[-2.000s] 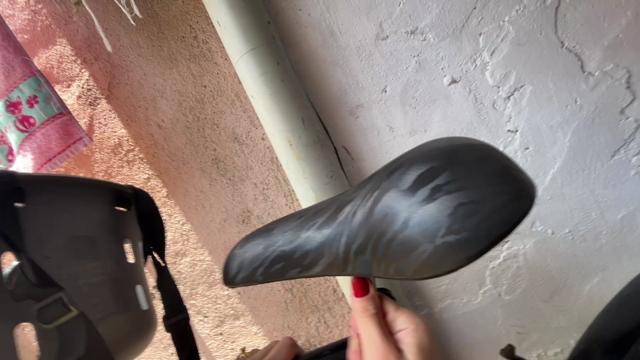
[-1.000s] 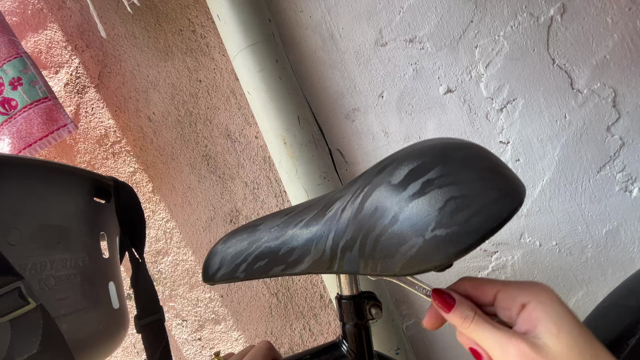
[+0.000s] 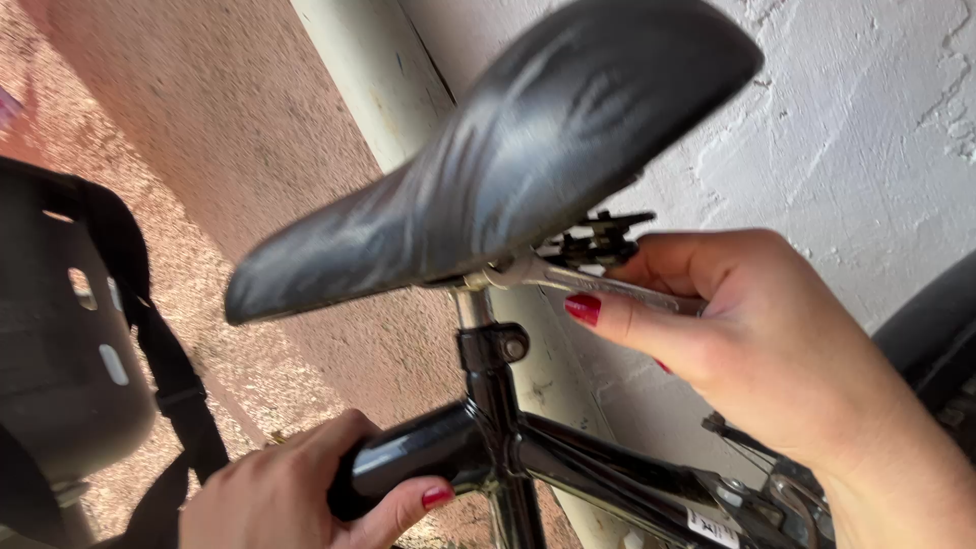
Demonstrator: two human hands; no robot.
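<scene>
My right hand (image 3: 732, 328) grips a metal wrench (image 3: 602, 284), its head at the clamp (image 3: 476, 280) under a black bicycle saddle (image 3: 503, 160) with grey streaks. The fingertips of this hand lie near a black bracket (image 3: 602, 240) below the saddle's rear. A short silver seatpost (image 3: 474, 306) enters the black frame, with a seat collar and bolt (image 3: 514, 348) just below. My left hand (image 3: 297, 488) is wrapped around the black frame tube (image 3: 419, 446) at lower left. The far end of the wrench is hidden by my right hand.
A dark plastic child seat (image 3: 69, 343) with black straps (image 3: 179, 381) is at the left. Behind are a pale pipe (image 3: 374, 76), a rough pinkish surface (image 3: 191, 114) and a white textured wall (image 3: 862, 137). A black tyre (image 3: 934, 328) and brake parts (image 3: 793, 496) are at lower right.
The view has come closer and shows more of the frame. The saddle now appears more steeply tilted, nose down. One second ago my right hand also held the wrench under the saddle.
</scene>
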